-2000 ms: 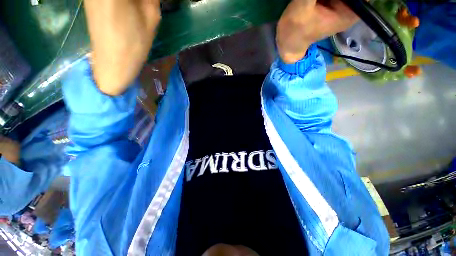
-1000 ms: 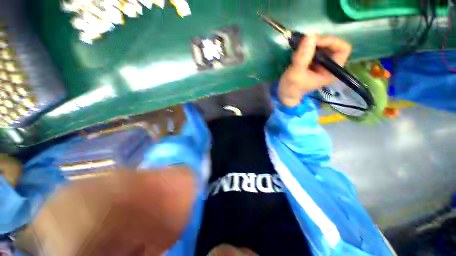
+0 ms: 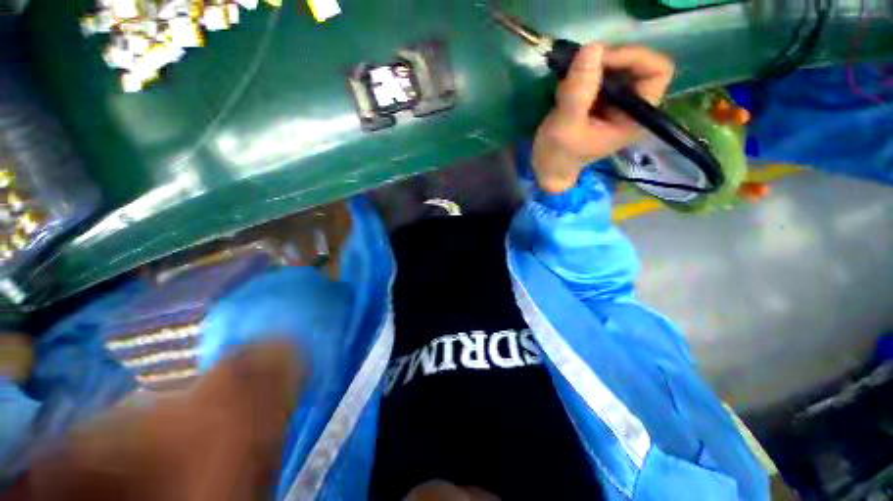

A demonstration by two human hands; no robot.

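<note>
My right hand point(image 3: 597, 113) is closed around the black handle of a soldering iron point(image 3: 641, 122). Its thin brass-coloured tip points up and left over the green bench. A grey metal fixture point(image 3: 436, 83) lies left of the iron tip, not touching it. A small silver-white component point(image 3: 392, 86) sits in the fixture. My left hand point(image 3: 186, 426) is a large blur at the lower left, close to the camera and cut off by the edge. Its fingers and anything in it cannot be made out.
A loose pile of white and yellow components point(image 3: 157, 39) lies at the upper left. A tray of gold-silver parts point(image 3: 39, 186) is at the left edge. A green tray point(image 3: 685, 8) is at the top right. A green fan point(image 3: 720, 147) is below the bench edge. Another person's sleeve is far left.
Since two seconds ago, my left arm has moved from the bench down towards the camera. The bench, fixture and iron have come into view. In the last second the view has shifted slightly.
</note>
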